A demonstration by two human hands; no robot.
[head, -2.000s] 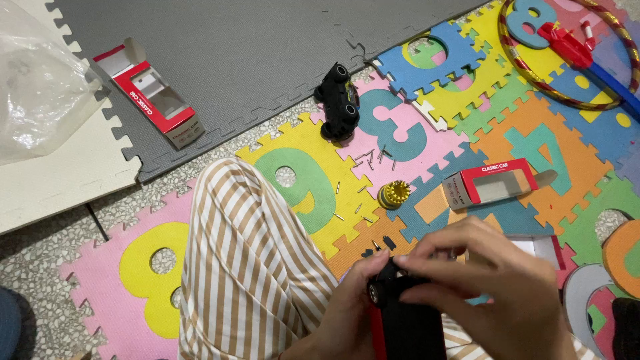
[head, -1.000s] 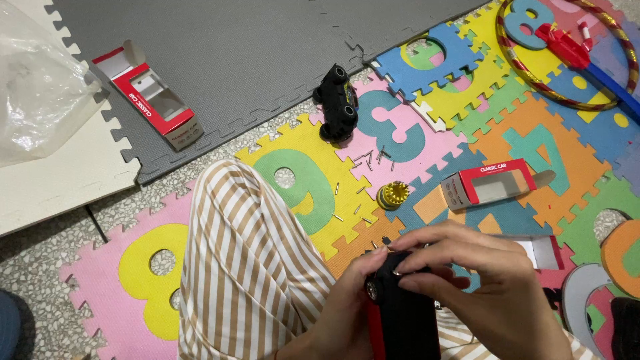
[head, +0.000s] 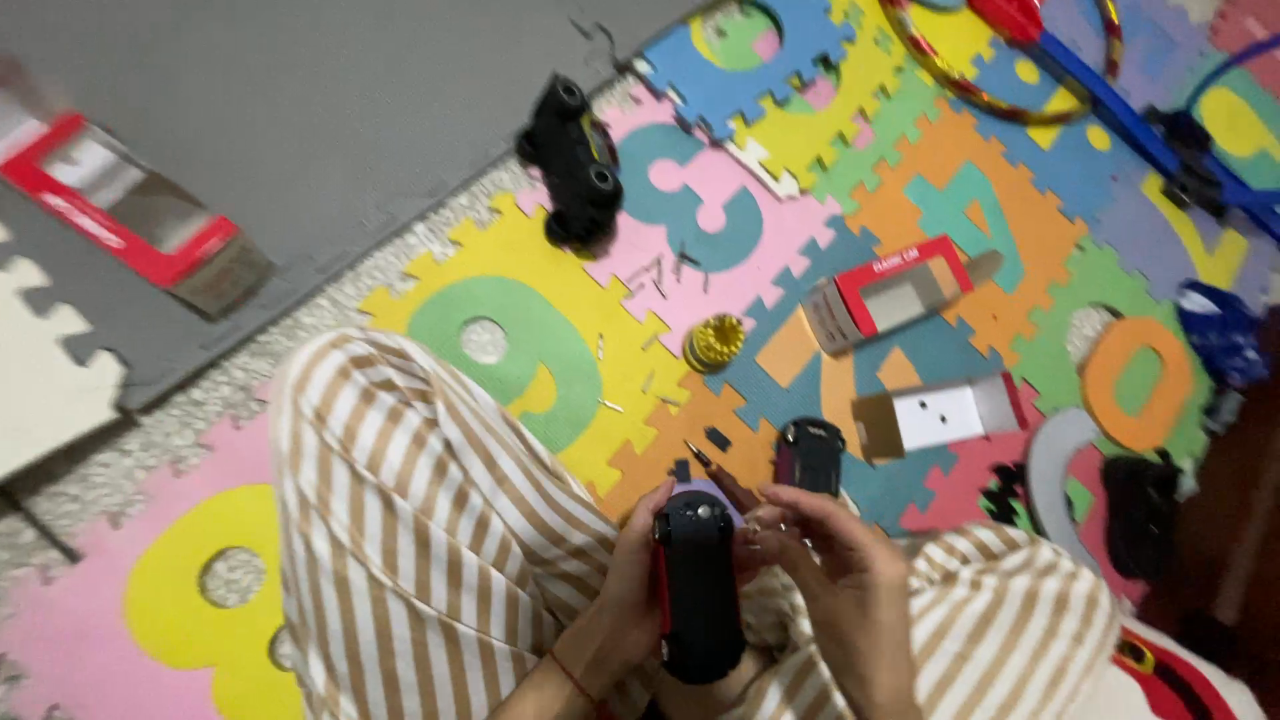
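Note:
My left hand (head: 628,585) holds a toy car (head: 700,590) with its black underside up and red sides showing. My right hand (head: 835,580) is just right of it, thumb and fingers close together around something small and shiny that I cannot make out. Beyond the hands, a screwdriver (head: 722,478) lies on the foam mat beside small black parts (head: 717,438). Another dark toy car (head: 811,456) rests right of the screwdriver. A larger black toy car (head: 575,165) lies farther up, near scattered screws (head: 655,275) and a yellow knurled round piece (head: 714,343).
Red and white open car boxes lie at the right (head: 890,290), nearer my right hand (head: 935,415), and at the upper left (head: 120,215). An orange foam ring (head: 1138,384) and a grey foam curve (head: 1060,480) lie right. A hoop (head: 1000,105) and blue bar (head: 1110,95) are upper right.
My right hand has come away from the car's end and now stands to its right. The held car shows more fully. The view has shifted somewhat.

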